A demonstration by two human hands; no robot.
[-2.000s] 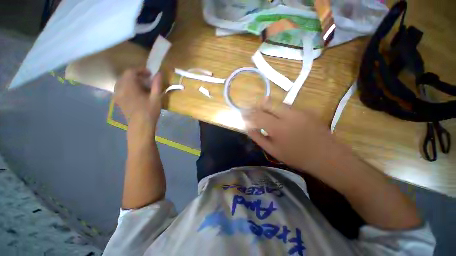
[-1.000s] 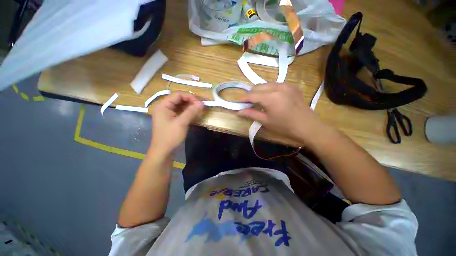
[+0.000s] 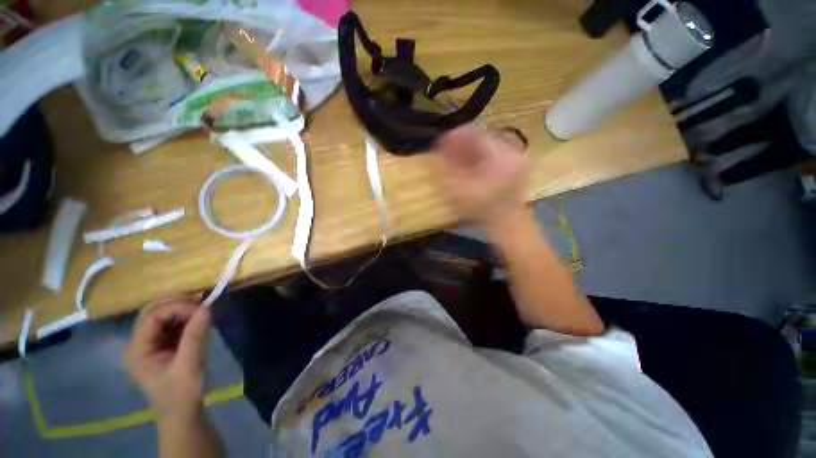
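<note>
A thin white tape roll (image 3: 207,204) lies on the desk, and a white tape end (image 3: 229,274) runs from it over the desk's front edge. My left hand (image 3: 170,344) pinches the free end of this tape at lower left. My right hand (image 3: 483,174) is blurred and is at the near side of the black head strap (image 3: 394,122). Its fingers cover part of the scissors, of which only a dark loop (image 3: 514,136) shows beside the hand. Whether the right hand grips them cannot be told.
A translucent bag (image 3: 116,98) with rolls and a copper-coloured strip (image 3: 268,64) lies at the back left. A short white foam strip (image 3: 63,243) and narrow scraps (image 3: 134,227) lie at left. A white flask (image 3: 601,86) stands at right. A person's dark-clothed legs (image 3: 743,134) show at far right.
The view has swung to the right. My right hand has left the tape roll and moved right to the strap and scissors. My left hand has drawn the tape end down past the desk edge.
</note>
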